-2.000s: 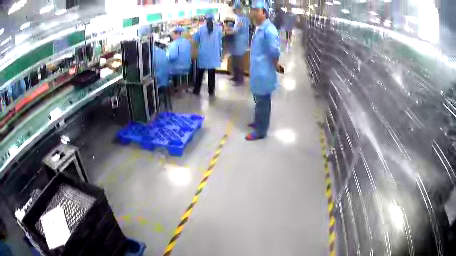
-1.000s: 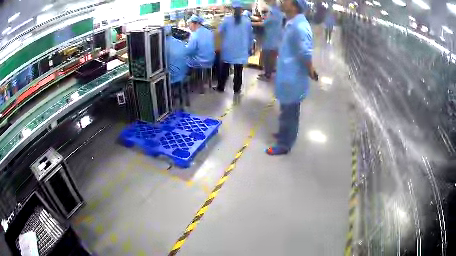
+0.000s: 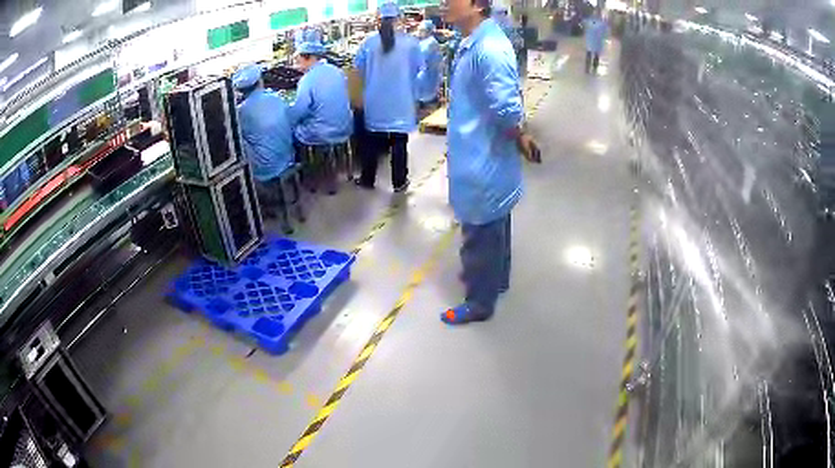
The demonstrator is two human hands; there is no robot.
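Neither of my hands is in the picture. Nearest in front of me is the grey floor [image 3: 412,384] with a yellow-black tape line [image 3: 352,367]. A blue plastic pallet [image 3: 265,291] lies on the floor left of the tape. Two dark racks with pale frames [image 3: 217,174] stand stacked at its back left corner. A person in a blue coat [image 3: 485,128] stands just right of the tape line, one hand held behind the body.
A conveyor line [image 3: 82,219] runs along the left, with a black bin [image 3: 114,167] on it. Seated workers [image 3: 322,99] and a standing one [image 3: 389,82] are beyond the pallet. Another rack [image 3: 66,388] stands at lower left. A dark, blurred, shiny surface [image 3: 732,274] fills the right side.
The view has moved forward along the aisle. The pallet and the standing person look nearer and larger. The black crate at lower left has mostly slipped out of the picture.
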